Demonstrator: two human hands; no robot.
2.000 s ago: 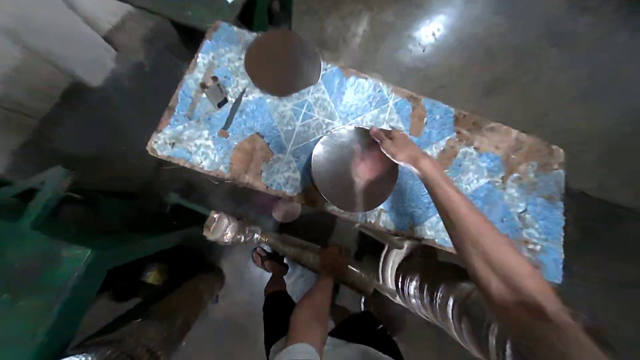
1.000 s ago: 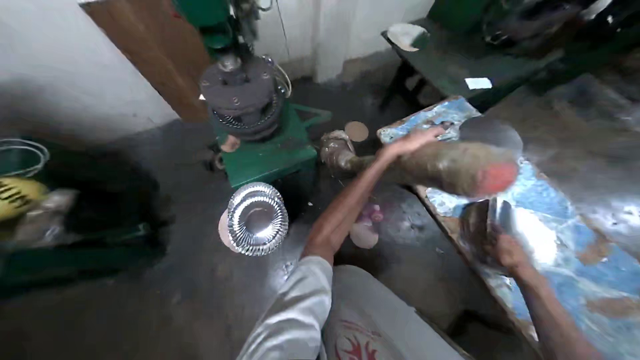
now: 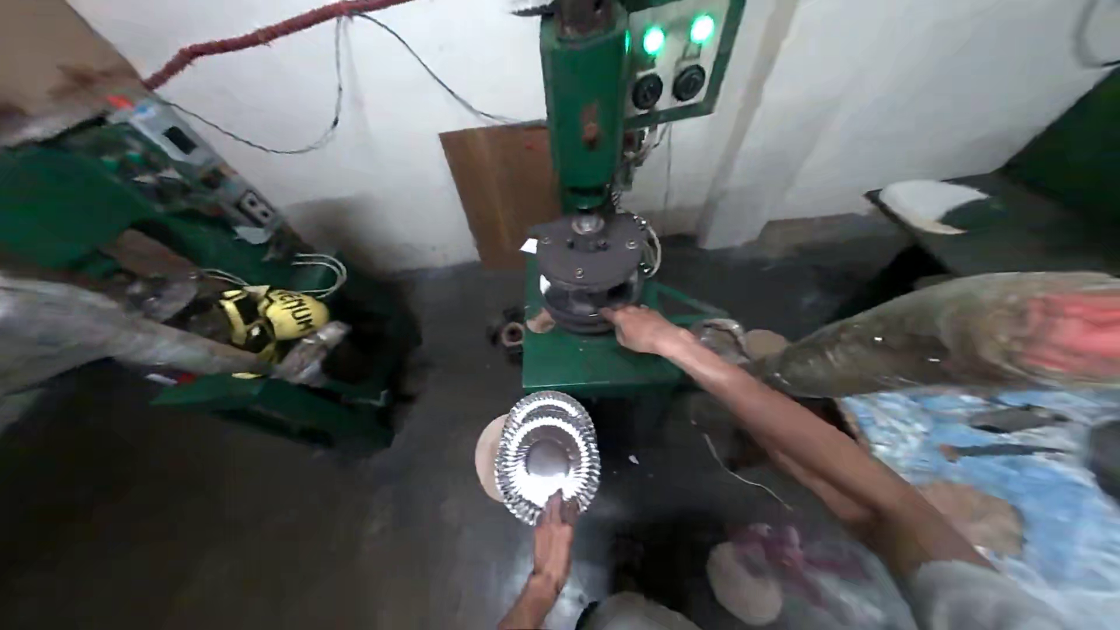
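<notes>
My left hand is at the near rim of a shiny fluted metal dish, with its fingers over the edge. The dish lies with at least one similar dish in a low stack, and a flat round disc shows at its left. My right hand reaches from the right to the green press. Its fingertips are at the round lower die, beneath the dark upper plate. Whether those fingers hold anything is hidden.
The press's green base stands ahead. A wrapped roll with a red end crosses at right, above the blue patterned tabletop. Another green machine stands at left, with a yellow object bearing writing.
The view has swung far to the left. My right hand has gone from the blue table to the press. My left hand, beside the wrapped roll one second ago, is now at the fluted dishes.
</notes>
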